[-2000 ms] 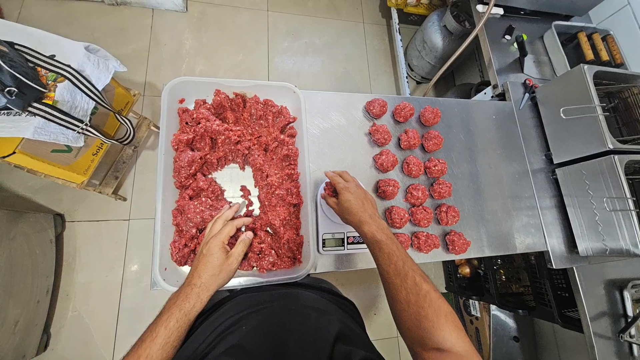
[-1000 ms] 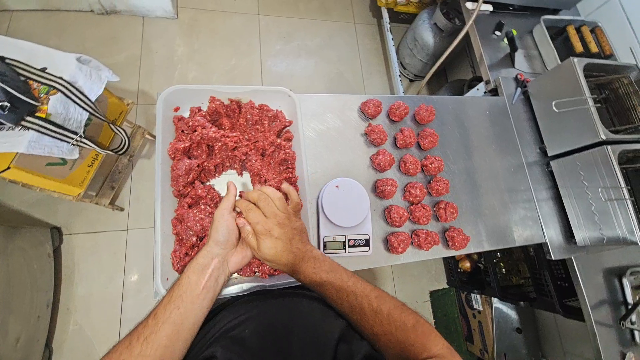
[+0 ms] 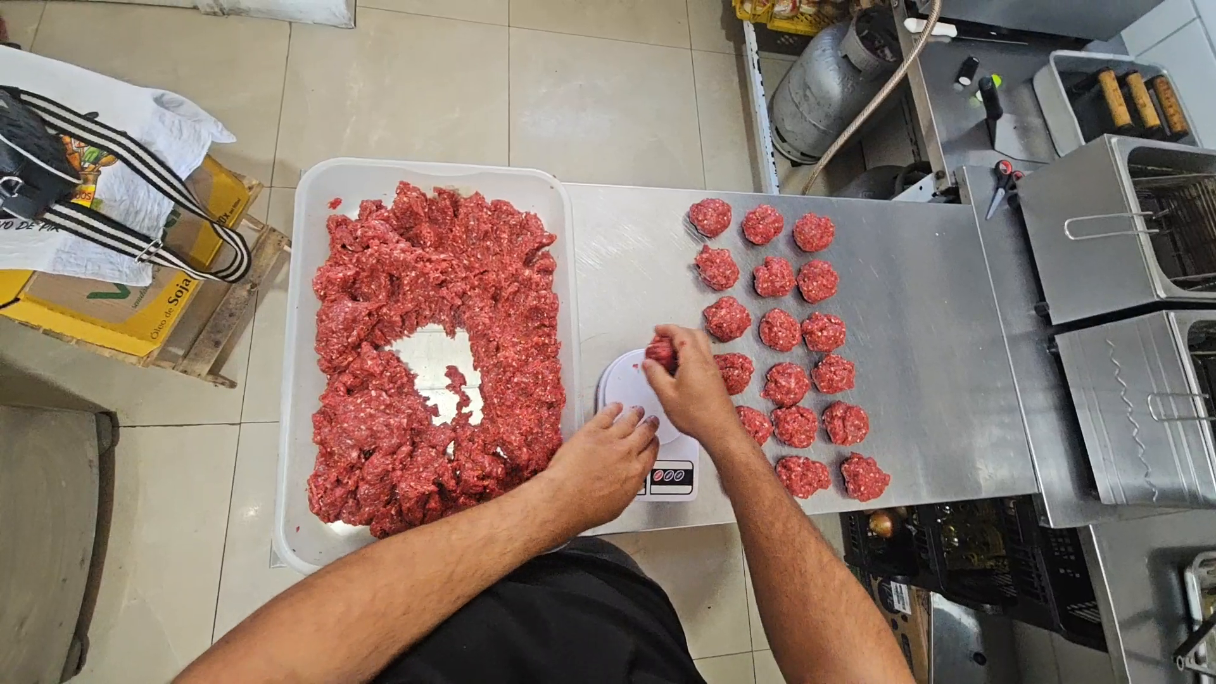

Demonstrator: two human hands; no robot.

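My right hand point(image 3: 693, 385) grips a ball of ground meat point(image 3: 661, 352) above the white kitchen scale point(image 3: 625, 380). Over the scale's lower left part lies my left hand point(image 3: 608, 461), fingers apart and holding nothing; it hides part of the display. To the left, a translucent plastic tub point(image 3: 572, 285) holds a mass of ground meat point(image 3: 475, 247), with a gap where the tub's bottom shows. Right of the scale, several meat balls point(image 3: 779, 330) sit in rows on the stainless steel table point(image 3: 931, 342).
Metal fryers point(image 3: 1092, 237) with baskets stand at the right, near red-handled scissors point(image 3: 999, 185) and a scraper point(image 3: 1021, 135). A gas cylinder point(image 3: 817, 90) is beyond the table. At the left, a yellow cardboard box point(image 3: 142, 313) lies on a wooden pallet point(image 3: 214, 328).
Both hands were together over the tub one second ago. They have moved right to the scale and parted, and the right hand now holds a meat ball.
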